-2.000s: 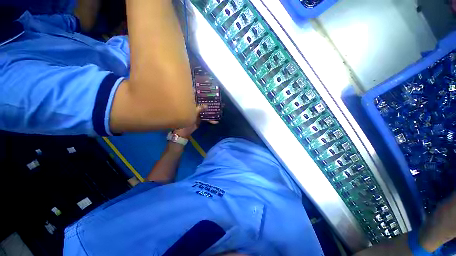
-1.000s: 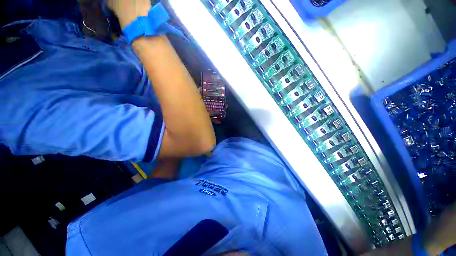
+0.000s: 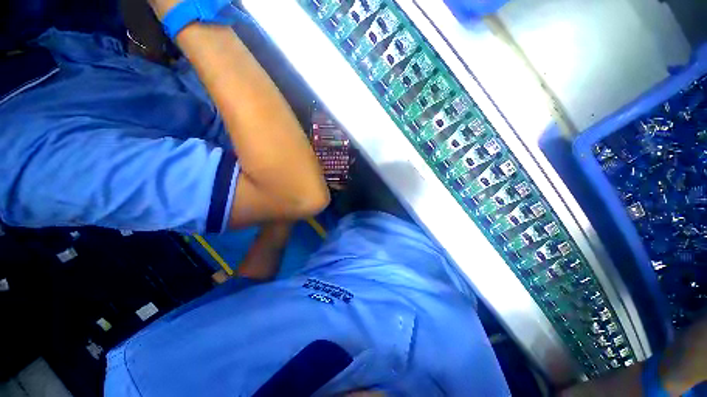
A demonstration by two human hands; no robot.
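Observation:
A forearm with a bright blue wrist strap, seemingly my left hand (image 3: 688,360), reaches in at the bottom right corner beside the large blue bin (image 3: 580,147). It is blurred and cut off by the picture's edge; its fingers do not show. My right hand is not in view. The bin holds many small silvery and dark components (image 3: 659,209). A long strip of green circuit boards (image 3: 465,147) runs diagonally beside it. Silvery parts (image 3: 612,333) show on the boards at the lower end.
A pale metal rail (image 3: 419,182) borders the boards. Another blue bin (image 3: 473,8) is cut off at the top. One person's bent arm (image 3: 271,147) is at upper left. A blue shirt (image 3: 310,333) fills the bottom middle. A lit phone (image 3: 332,151) lies low beside the rail.
Since the first frame, the neighbour's forearm has swung back to the left and shows its blue wrist strap. The view has shifted slightly. The strapped forearm at bottom right stays near the bin.

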